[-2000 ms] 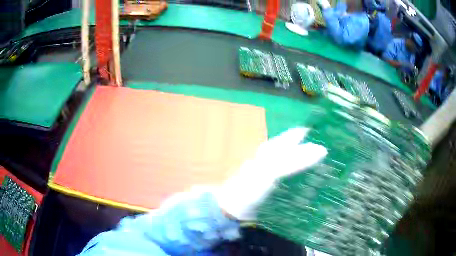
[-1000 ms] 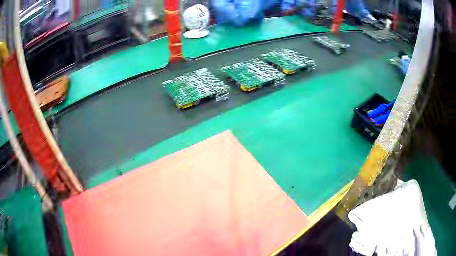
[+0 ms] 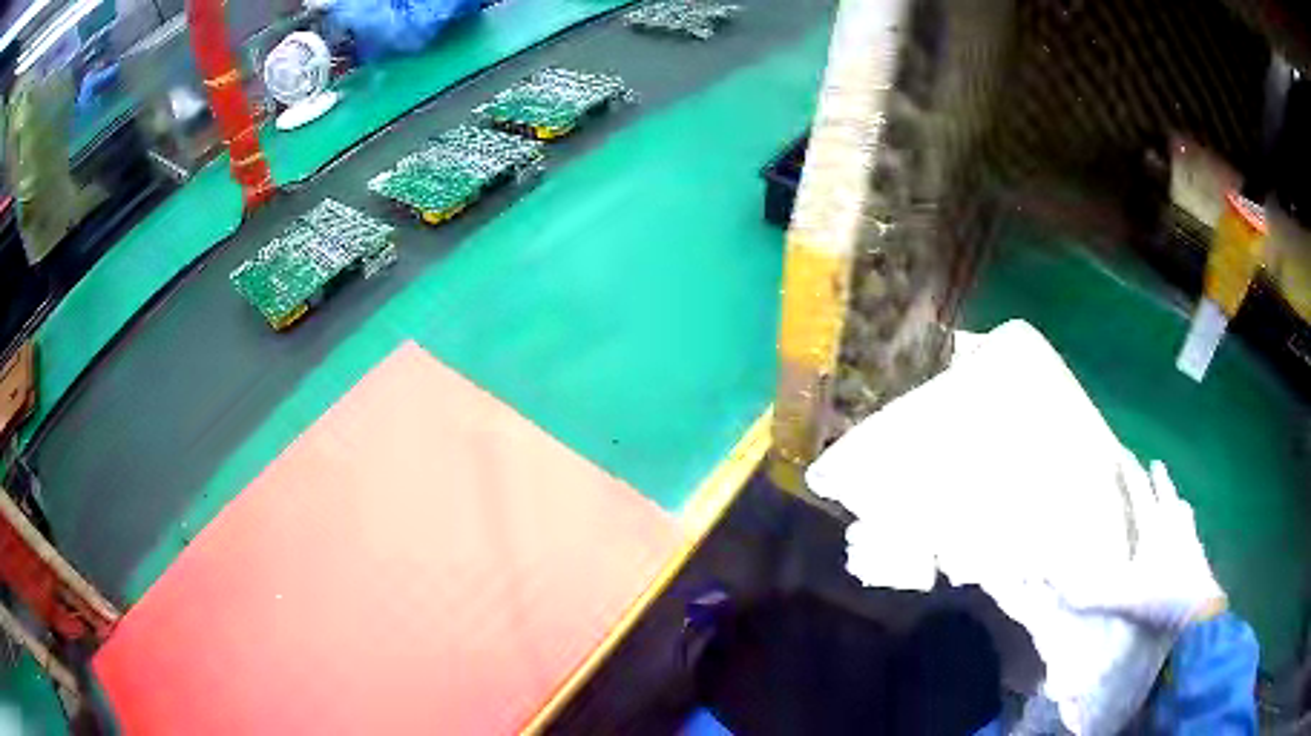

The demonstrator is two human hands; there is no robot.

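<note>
A large white cloth (image 3: pixel 992 460), washed out by glare, lies bunched at the booth's front edge on the right. My right hand (image 3: pixel 1167 554), in a white glove with a blue sleeve below it, is against the cloth's right side and appears to grip it. Finger-like bumps show at the cloth's lower left; whether they are my left glove or folds I cannot tell. A yellow-orange air blow gun (image 3: pixel 1232 266) with a flat white tip hangs inside the booth, untouched, above and right of my right hand.
The booth edge (image 3: pixel 822 273), with yellow tape, stands left of the cloth. A red mat (image 3: pixel 403 561) lies on the green bench. Several circuit boards (image 3: pixel 457 170) sit on the dark conveyor. A black bin (image 3: pixel 781 180) is partly hidden behind the booth edge.
The board held two seconds ago is gone from view. My view has swung right, bringing the booth interior and blow gun in. The white cloth now shows larger and more central.
</note>
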